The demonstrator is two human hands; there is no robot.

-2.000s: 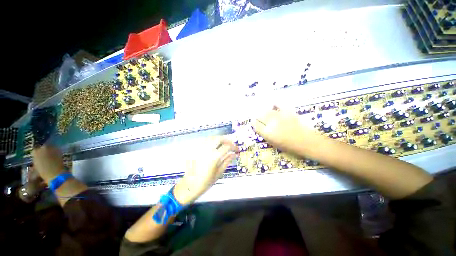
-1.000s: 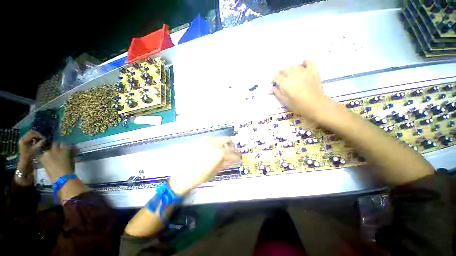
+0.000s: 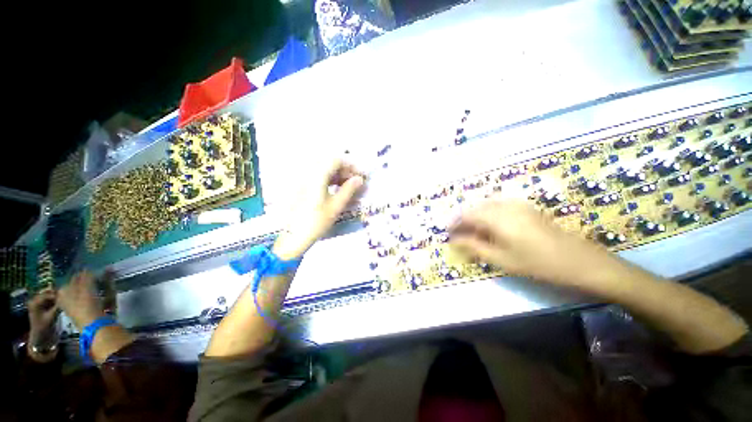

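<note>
A row of tan-yellow circuit board panels [image 3: 577,185], dotted with dark pale-topped cylinders, lies in the metal conveyor rail [image 3: 462,303]. My right hand [image 3: 511,239] is over the panels, its fingers bent down towards a board; its fingertips are blurred, so I cannot tell what they hold. My left hand [image 3: 334,194], with a blue wrist strap [image 3: 268,262], is above the rail's far edge at the panels' left end, thumb and fingers curled close together. Whether it holds a part cannot be made out. Small dark components [image 3: 461,132] lie loose on the white bench.
Stacked boards stand on the green mat [image 3: 251,210] and at the far right [image 3: 684,49]. A tan-brown heap [image 3: 136,202] lies left. Red [image 3: 216,91] and blue [image 3: 290,62] bins and a shiny bag [image 3: 342,25] are behind. A neighbour's hands [image 3: 82,301] work at far left.
My right hand has moved from the loose components on the bench down over the panels. My left hand has moved up from the panels' left end to the rail's far edge. The view has shifted slightly.
</note>
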